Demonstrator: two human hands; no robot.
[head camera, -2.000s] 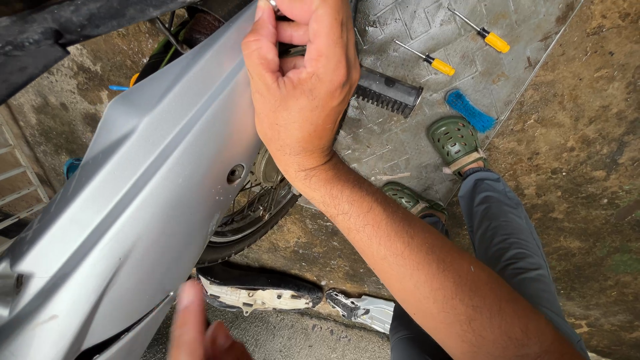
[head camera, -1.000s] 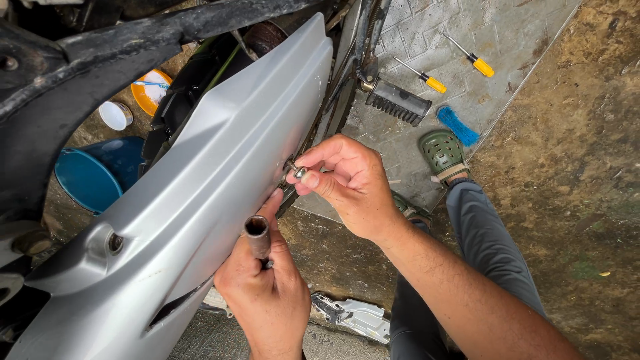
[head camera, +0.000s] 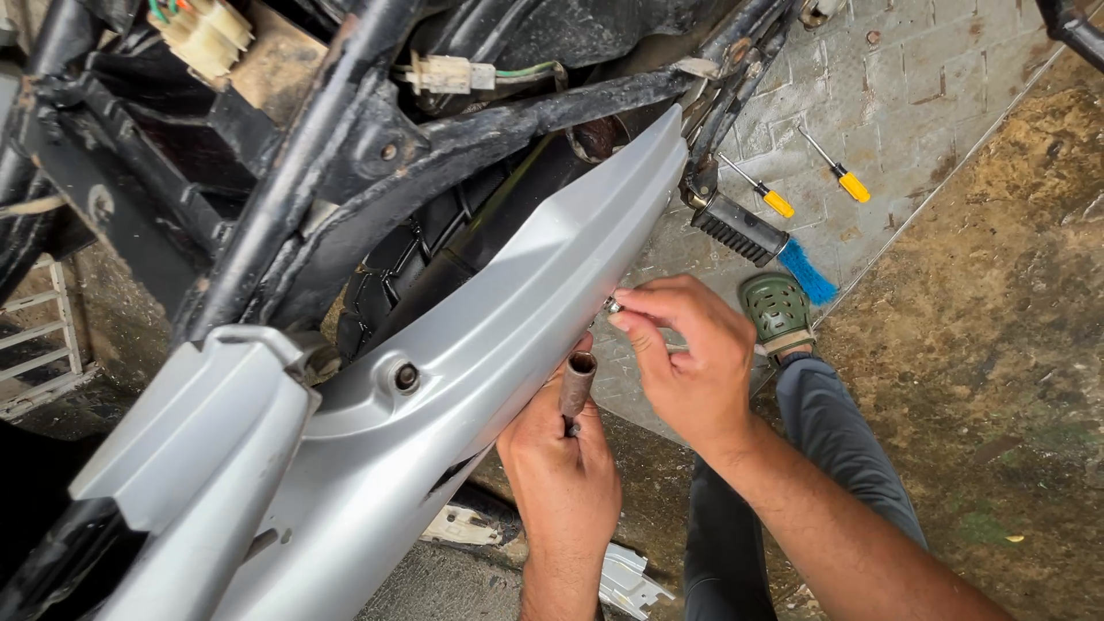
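Note:
A silver plastic motorcycle side fairing (head camera: 526, 285) lies diagonally along the black frame. My right hand (head camera: 699, 362) pinches a small metal bolt (head camera: 612, 304) between thumb and index finger, at the panel's right edge. Just left and below, my left hand (head camera: 565, 448) is closed around a rusty metal socket tool (head camera: 579, 379), its hollow end facing up; the rest of the tool is hidden by the hand. The left fingertips reach to the panel's edge. A recessed mounting hole with a fastener (head camera: 405, 376) shows in the panel.
Beyond the panel are the black motorcycle frame (head camera: 483, 116), a white wiring connector (head camera: 448, 75) and a rubber footpeg (head camera: 740, 228). Two yellow-handled screwdrivers (head camera: 852, 185) and a blue-bristled brush (head camera: 806, 272) lie on the floor near my green clog (head camera: 776, 309). Removed-looking silver parts (head camera: 630, 582) lie below.
Two seconds ago my right hand was higher along the panel and my left hand showed no tool. The view has shifted, showing more of the frame. Since one second ago, both hands keep their holds.

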